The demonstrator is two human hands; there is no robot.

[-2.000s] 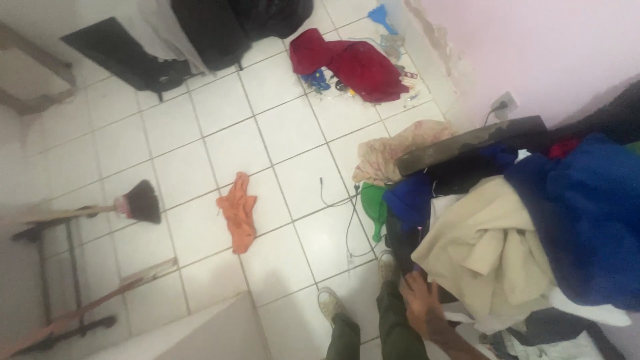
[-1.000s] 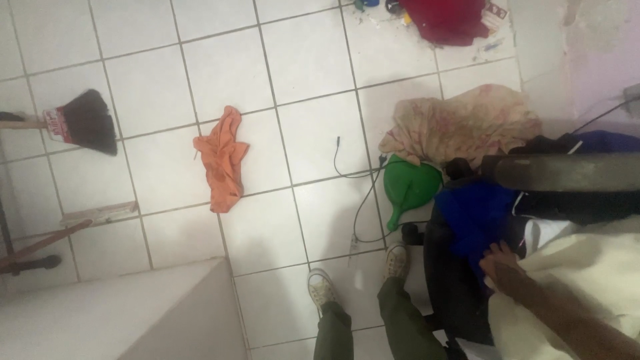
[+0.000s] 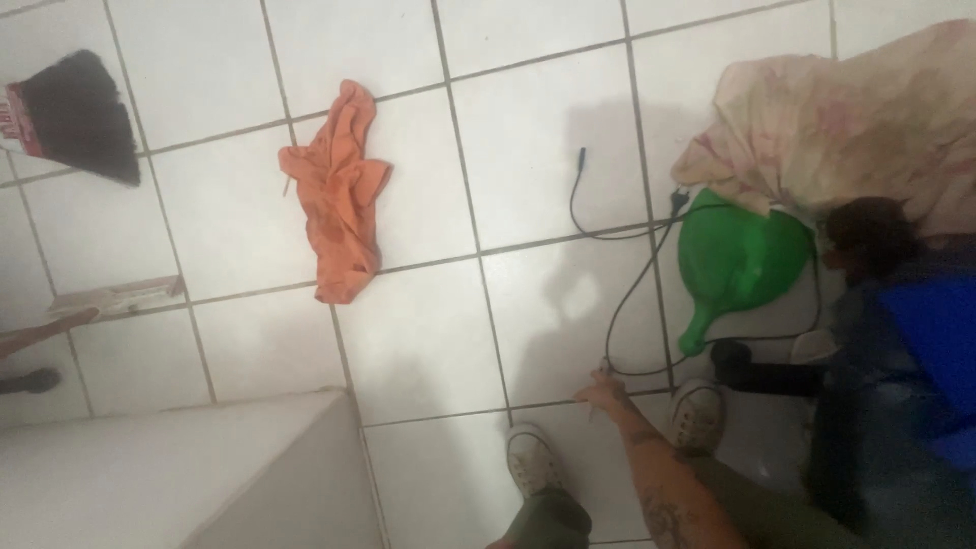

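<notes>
My right hand [image 3: 608,393] is low over the white tiled floor, between my two canvas shoes. Its fingertips are at the pale end piece [image 3: 605,365] of a thin black cable [image 3: 634,282]; whether they grip it or only touch it cannot be told. The cable loops up to a dark plug [image 3: 679,200] and passes by a green plastic dustpan-like item [image 3: 736,255]. Another thin cord end [image 3: 582,158] lies on the tiles. My left hand is not seen; only a sliver of skin shows at the bottom edge.
A crumpled orange cloth [image 3: 339,206] lies on the floor, with a broom head [image 3: 80,118] to its left. A stained pinkish cloth [image 3: 839,130] and blue fabric [image 3: 934,343] are at right, by a dark chair base [image 3: 770,377]. A white wall edge [image 3: 252,435] juts in at lower left.
My right hand has left the blue and cream fabric pile at right and moved left and down to the cable end on the floor. The view has come closer to the floor.
</notes>
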